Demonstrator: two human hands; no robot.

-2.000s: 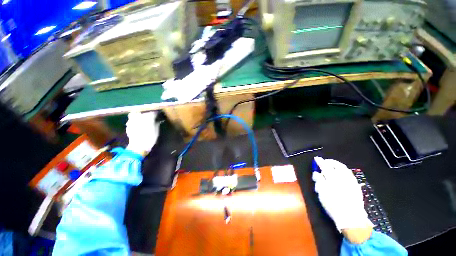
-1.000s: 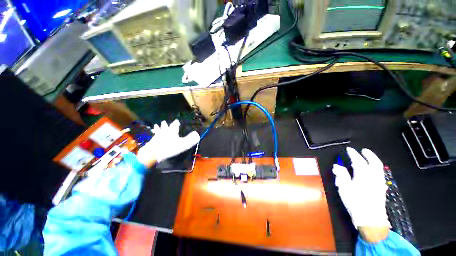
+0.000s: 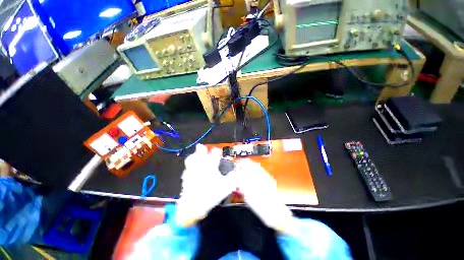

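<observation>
My left hand point(image 3: 203, 177) and my right hand point(image 3: 257, 188), in white gloves, are close together over the near left part of the orange-red board point(image 3: 295, 177). They hold a dark set-top box point(image 3: 227, 166) between them; only a small dark patch shows, and the gloves hide the rest. The fingers are blurred and overexposed. The connector block point(image 3: 248, 150) lies at the board's far edge, just beyond the hands. The blue network cable point(image 3: 265, 114) arches behind it.
A blue pen point(image 3: 324, 155) and a remote control point(image 3: 367, 170) lie right of the board. One box point(image 3: 307, 119) lies behind, several are stacked point(image 3: 411, 114) at right. The orange test box point(image 3: 122, 142) stands left. A red-lined tray point(image 3: 140, 228) is below. Instruments stand on the green shelf point(image 3: 178, 84).
My left hand has come right and nearer, and the box beside the board has left its place. My right hand has left the pen and moved left to meet it. The view has shifted.
</observation>
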